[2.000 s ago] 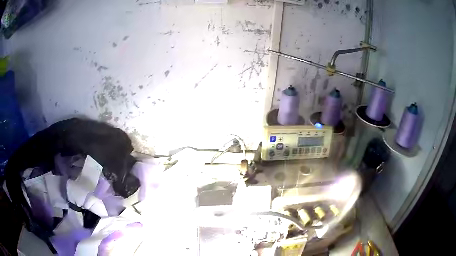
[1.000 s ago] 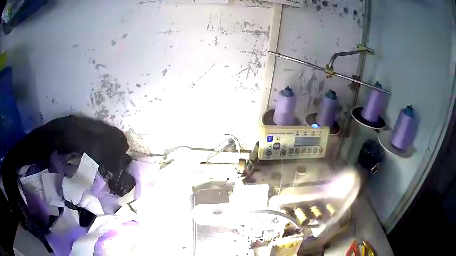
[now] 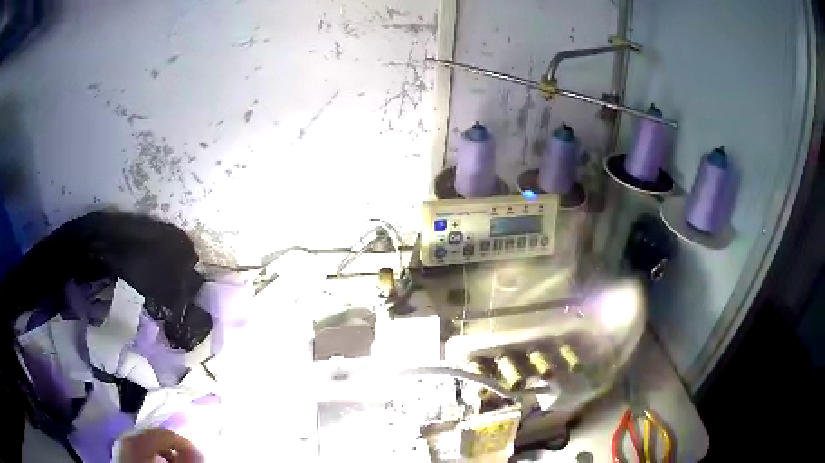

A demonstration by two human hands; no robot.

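My left hand (image 3: 159,446) shows only in part at the bottom edge, lower left, over the fabric pieces; its fingers are cut off or unclear, so I cannot tell if it holds anything. My right hand is out of the picture. White and pale lilac fabric pieces (image 3: 114,324) lie in a loose heap on and beside a black bag (image 3: 149,249). The cream overlock machine (image 3: 466,348) stands at centre right, its needle area lost in glare. Its brass-coloured tension knobs (image 3: 540,363) and yellowish label block (image 3: 489,438) show.
The control panel (image 3: 490,230) stands behind the machine with a blue light lit. Purple thread cones (image 3: 476,161) stand on discs under a metal rod (image 3: 507,78). Red and yellow handled snips (image 3: 644,438) lie right of the machine. A pale curved tube (image 3: 624,339) crosses beside the knobs.
The view has shifted, so the machine and cones sit further left and higher. My left hand has come into the picture at the lower left. The snips show more fully.
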